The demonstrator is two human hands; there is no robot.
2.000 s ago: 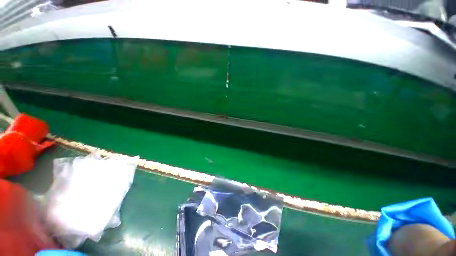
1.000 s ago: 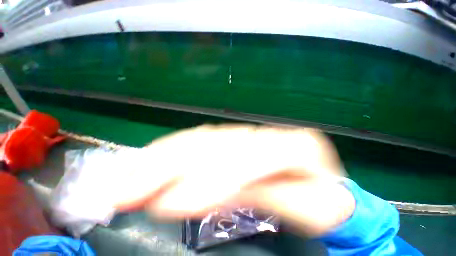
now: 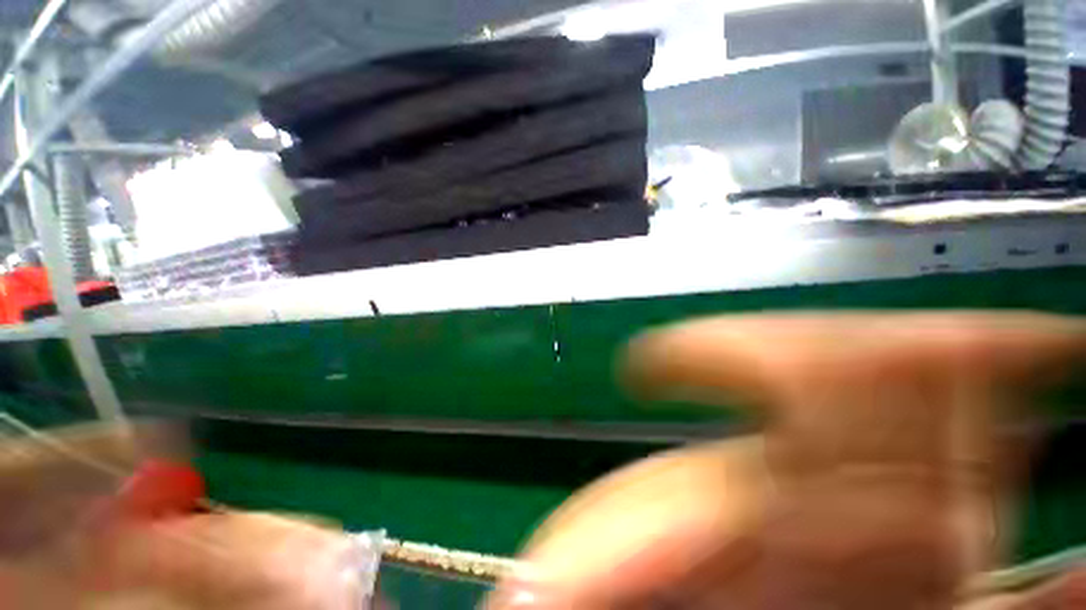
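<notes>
My right hand (image 3: 834, 477) is large and blurred at the lower right, close to the camera, its fingers spread over the bench edge. I see nothing held in it. My left hand (image 3: 238, 554) is blurred at the lower left; a bit of clear poly bag (image 3: 361, 562) shows at its fingertips, but whether it grips the bag is unclear. A red-orange bundle (image 3: 164, 489) shows just behind the left hand. The dark plastic pouch is not visible.
A green-sided conveyor line (image 3: 476, 363) crosses ahead. On its white shelf (image 3: 500, 268) stand a thick stack of black trays (image 3: 476, 155) and, to its left, a white pile (image 3: 208, 203). A pale post (image 3: 66, 250) rises at left; ribbed hoses hang upper right.
The view has tilted up, bringing the shelf and black stack into sight. My right hand has moved from the middle to the right. My left hand has come into view.
</notes>
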